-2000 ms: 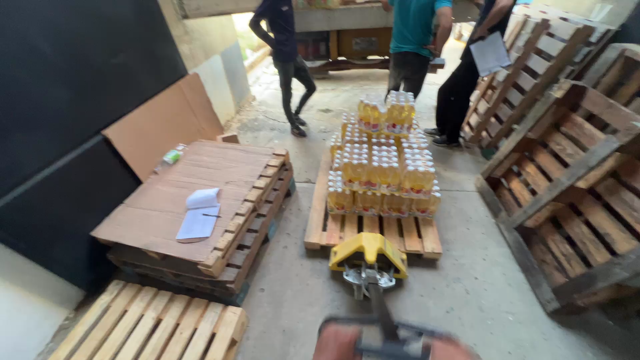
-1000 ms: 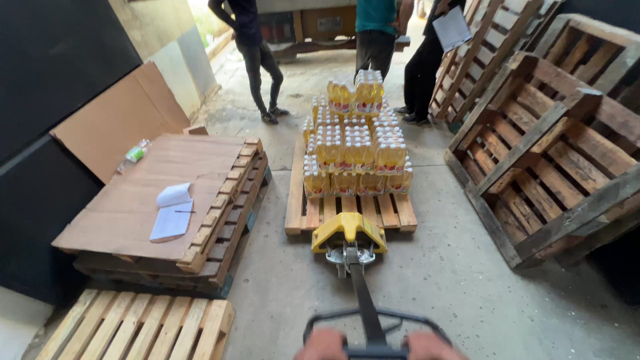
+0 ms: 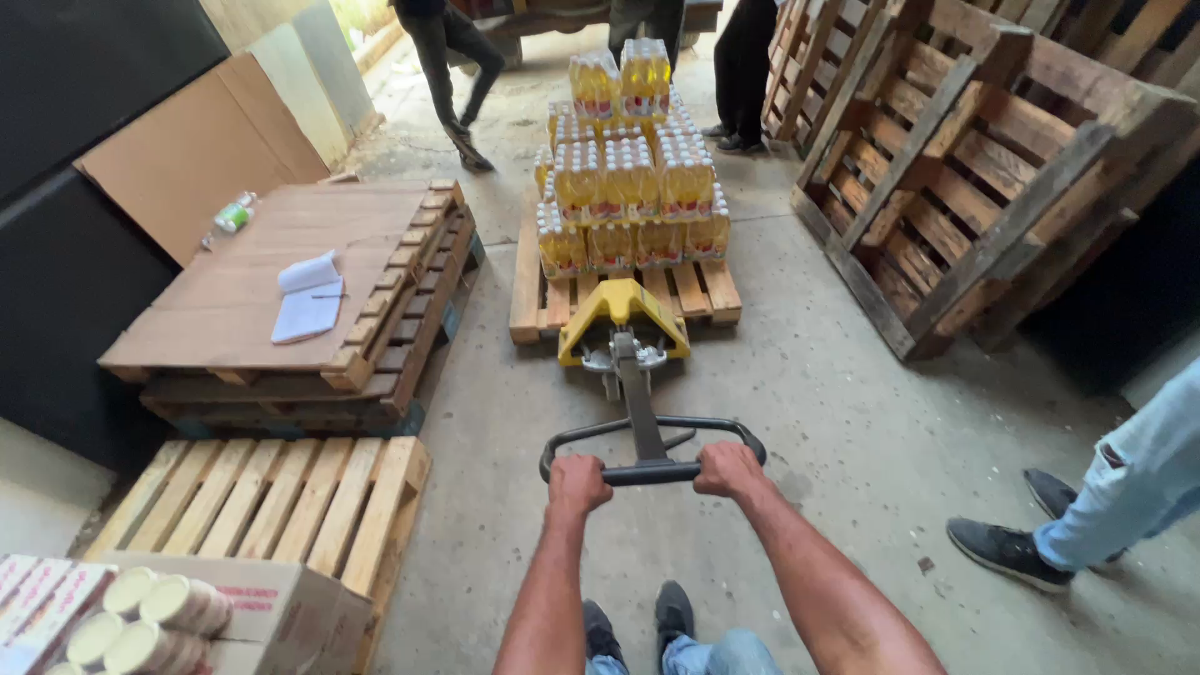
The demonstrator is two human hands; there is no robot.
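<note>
Both of my hands grip the black loop handle of a yellow pallet jack. My left hand is closed around the left end of its near bar, and my right hand around the right end. The handle leans toward me on its dark shaft. In front of the jack's yellow body lies a wooden pallet, whose near edge meets the jack; the forks are hidden. Shrink-wrapped packs of bottles with yellow liquid and white caps stand on it in several layers, two packs on top.
Stacked pallets at left carry a cardboard sheet, an open notebook and a plastic bottle. A low pallet and cartons lie nearer. Pallets lean at right. A person's legs stand right; several people stand beyond the load.
My forearms and feet have come into view, and the handle now shows whole with both hands on it. A person's legs in light jeans have appeared at right. The view has tilted down.
</note>
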